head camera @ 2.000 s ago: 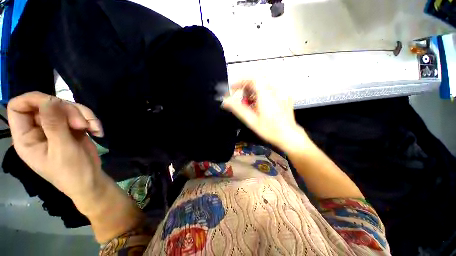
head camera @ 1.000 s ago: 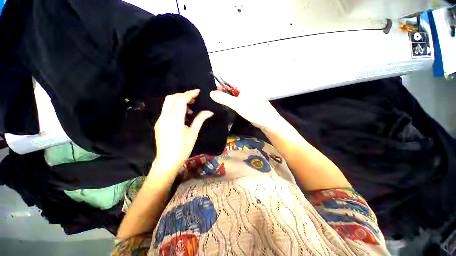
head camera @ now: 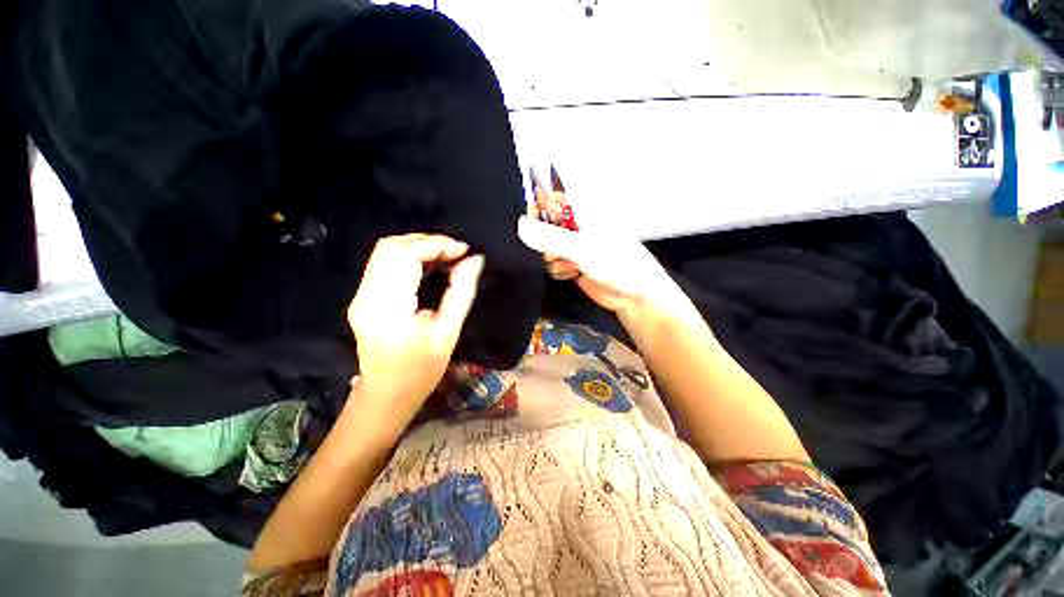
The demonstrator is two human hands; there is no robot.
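A black garment (head camera: pixel 350 140) lies over the left of the white machine table and hangs to my lap. A small shiny eyelet spot (head camera: pixel 303 230) shows on it. My left hand (head camera: pixel 411 306) is at the garment's middle, thumb and fingertips close together on the black cloth; whether cloth is pinched is hard to see. My right hand (head camera: pixel 589 259) is at the garment's right edge and holds the red-handled thread snips (head camera: pixel 558 208), blades apart and pointing up and away. The right thumb lies along the cloth edge.
The white table (head camera: pixel 747 175) has a ruler front edge and a control panel (head camera: pixel 973 141) at right. More black garments (head camera: pixel 840 338) hang at right. A light green cloth (head camera: pixel 181 441) lies in the black heap at lower left. Blue edging (head camera: pixel 1001 140) runs at the right side.
My left hand has moved from the far left to the cloth's middle, and its thumb and fingertips have closed together. The snips now point more upright. The view has shifted slightly.
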